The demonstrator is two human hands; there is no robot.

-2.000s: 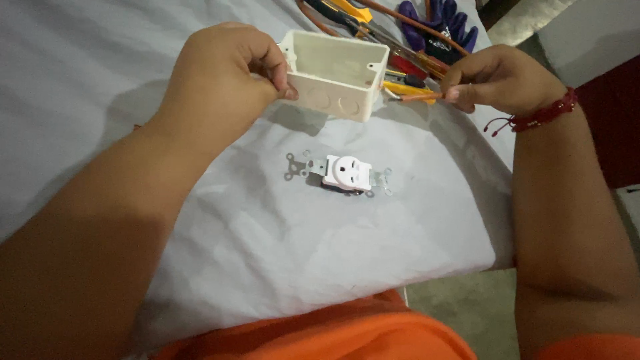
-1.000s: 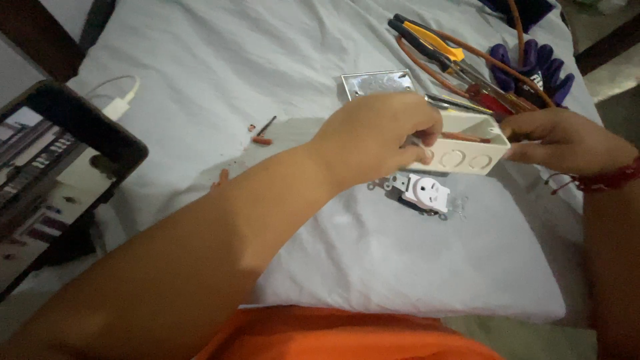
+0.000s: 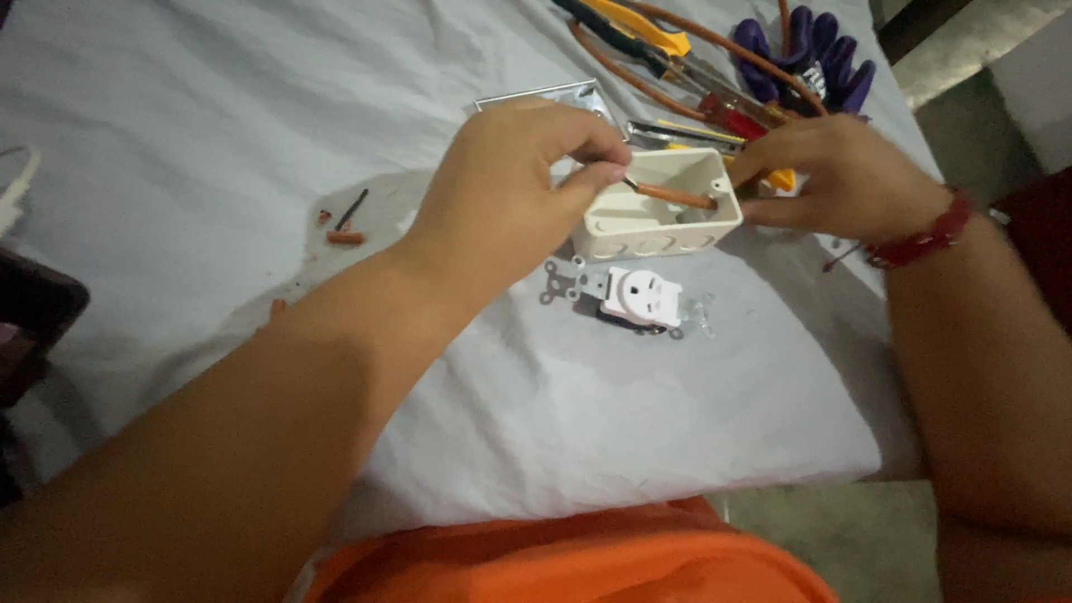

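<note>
A white plastic electrical box [image 3: 662,239] stands open side up near the upper middle. An orange-sheathed cable [image 3: 674,195] runs through its right end wall into it, with a dark wire end showing on the left. My left hand [image 3: 536,180] pinches that wire end between thumb and forefinger at the box's left side. My right hand [image 3: 825,180] is at the outside of the right end; its fingertips are partly hidden, and its hold on the cable cannot be made out. Just below the box, a white power receptacle [image 3: 645,297] with metal mounting ears lies on the cloth.
Behind the box lie a metal cover plate [image 3: 586,96], a utility knife [image 3: 682,134], yellow-and-black pliers [image 3: 624,38], a red-handled tool [image 3: 733,117], more orange cable [image 3: 720,42] and a purple glove [image 3: 804,59]. Sheath scraps [image 3: 345,238] lie left; a phone [image 3: 38,310] is at the left edge.
The orange cable, outside the box's right end two seconds ago, now extends through the inside of the box. My left hand has gone from the box's rim to the wire end.
</note>
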